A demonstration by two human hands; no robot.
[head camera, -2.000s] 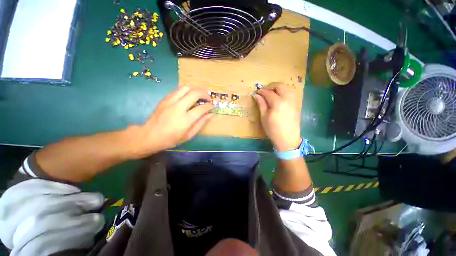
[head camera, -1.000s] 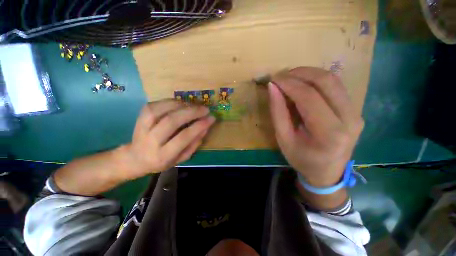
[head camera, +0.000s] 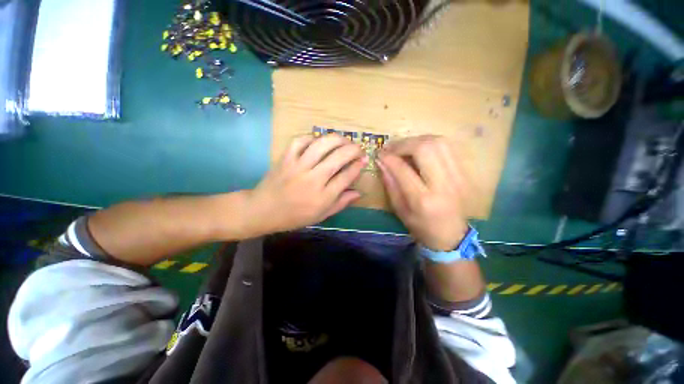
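A narrow yellow-green circuit board strip (head camera: 370,166) lies on the tan cardboard mat (head camera: 337,94), mostly hidden between my hands. A row of several small yellow-and-black parts (head camera: 380,139) stands along its far edge. My left hand (head camera: 315,180) covers the left part of the strip, its fingertips on the strip. My right hand (head camera: 426,187), with a light blue band at the wrist, has its thumb and finger together at the strip's right end. Whether a part is between those fingertips is hidden.
A black fan (head camera: 330,30) with a wire guard stands at the back of the mat. A loose pile of yellow-and-black parts (head camera: 199,34) lies left of it. A white rectangle (head camera: 71,60) is at far left. A round brown tub (head camera: 591,75) and dark cables (head camera: 600,240) are at right.
My right hand has moved left from the bare cardboard to the strip's right end, close to my left hand. The row now shows a part farther right. The camera view has shifted.
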